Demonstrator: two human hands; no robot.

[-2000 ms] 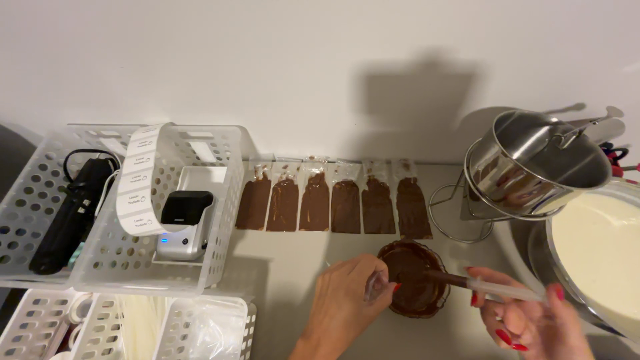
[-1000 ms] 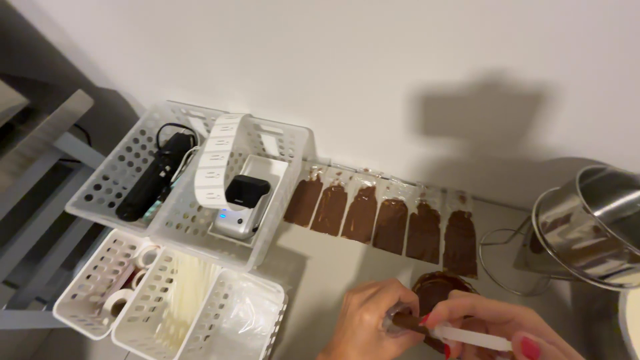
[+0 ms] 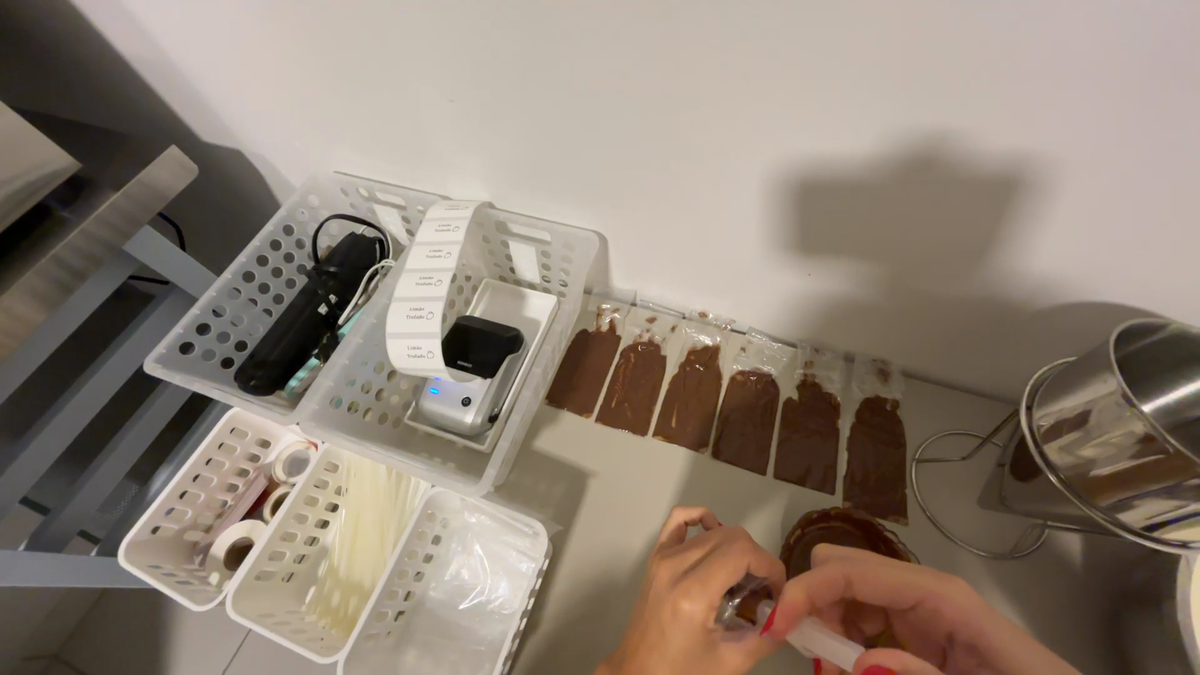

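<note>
At the bottom of the head view my left hand (image 3: 698, 591) grips a small clear plastic bag (image 3: 742, 600) with brown filling in it. My right hand (image 3: 900, 609) holds the pale handle of a utensil (image 3: 814, 637), its far end at the bag's mouth; that end is hidden by my fingers. Behind my right hand stands a scalloped brown bowl (image 3: 848, 527) of chocolate-brown mixture, partly covered. Several clear bags filled with brown mixture (image 3: 689, 398) lie side by side in a row along the wall.
To the left, a perforated plastic basket (image 3: 323, 431) holds a label printer (image 3: 459, 398), a label roll (image 3: 419, 309) and a black corded device (image 3: 309, 319). Smaller white baskets (image 3: 248, 600) hold tape rolls, pale strips and clear bags. At right, a steel pot (image 3: 1116, 422) rests in a wire stand (image 3: 937, 544).
The utensil has come out of the bowl, and its far end is now at the bag in my left hand. Both hands have come together. The view has swung left.
</note>
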